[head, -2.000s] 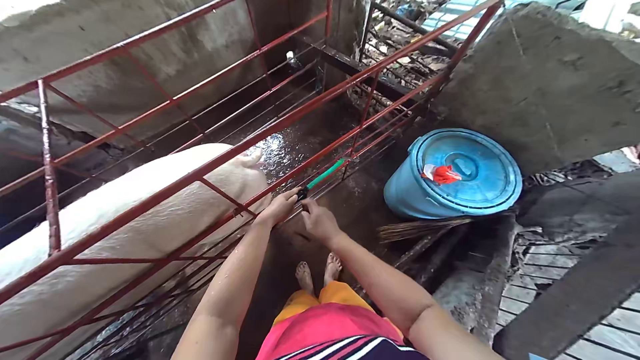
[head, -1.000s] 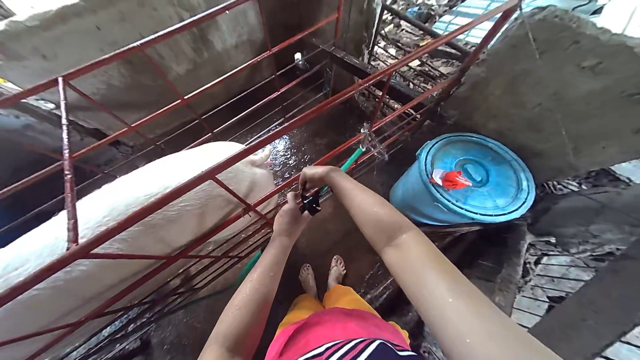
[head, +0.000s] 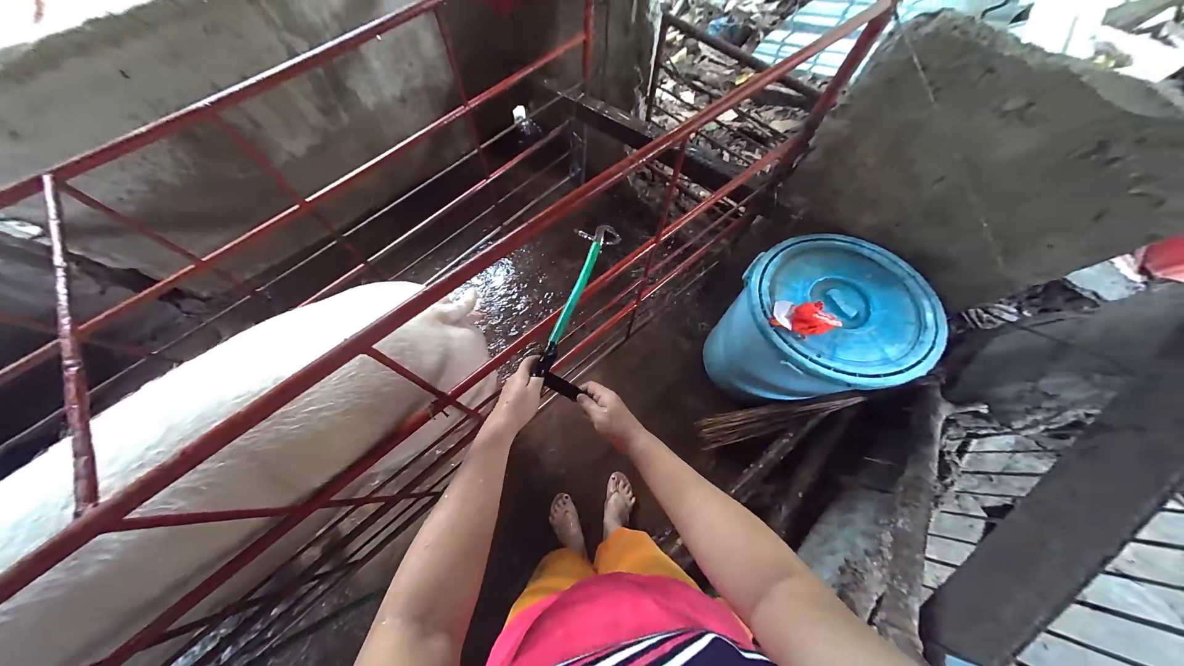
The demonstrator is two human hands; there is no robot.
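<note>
My left hand (head: 520,400) holds a black strip or strap (head: 561,385) near the base of a green hose (head: 575,294), just beside the red metal rails. The hose slants up from there, with what looks like water at its tip. My right hand (head: 606,413) pinches the other end of the black strip between thumb and fingers. A white pig (head: 277,398) stands inside the pen to the left of my hands, its rear end out of view at the left edge.
Red pen rails (head: 370,338) run diagonally beside my hands. To the right stand a lidded blue plastic drum (head: 786,361) with a red and white wrapper (head: 807,318) on it and a stick broom (head: 772,418) below. My bare feet (head: 592,509) are on wet floor.
My right hand has moved off to the right of the left hand, drawing the black strip out between them. One second ago the two hands were close together.
</note>
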